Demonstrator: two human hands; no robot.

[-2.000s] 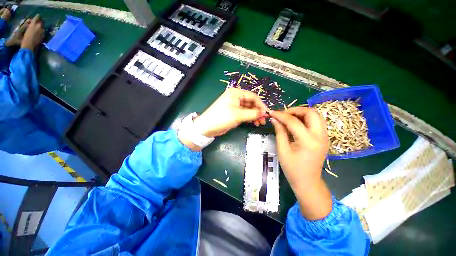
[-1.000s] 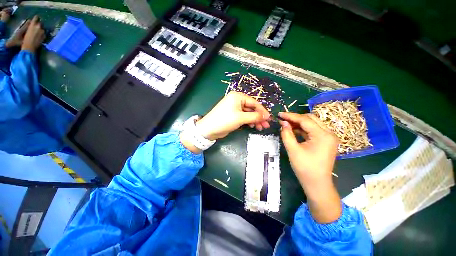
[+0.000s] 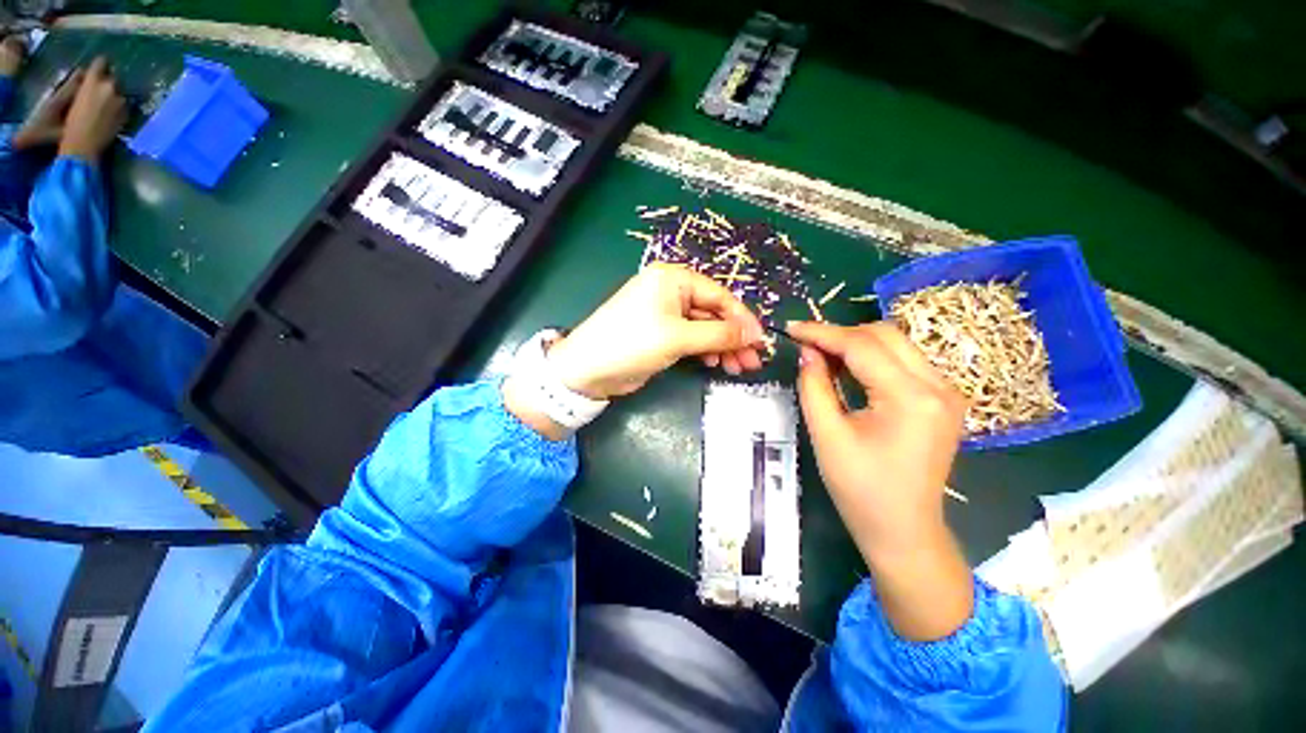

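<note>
My left hand (image 3: 656,332) and my right hand (image 3: 881,423) meet fingertip to fingertip above the bench. A small black part (image 3: 781,332) is pinched between them, mostly hidden by the fingers; a pale bit shows at my left fingertips. A silver-white module plate (image 3: 728,494) with a black bar along its middle lies on the bench just below the hands, untouched. A loose heap of dark and cream pieces (image 3: 723,246) lies just beyond my left hand.
A blue bin (image 3: 1096,351) of tan strips stands right. White sheets with tan marks (image 3: 1167,523) overlap at lower right. A black compartment tray (image 3: 322,337) at left holds several silver units. Another unit (image 3: 751,69) lies beyond the ledge. A neighbouring worker's hands (image 3: 89,112) are beside another blue bin (image 3: 201,122).
My right hand has shifted slightly right and down, and its fingertips have changed their hold on the small part. The unit beyond the ledge has moved left. The module plate has stayed in place.
</note>
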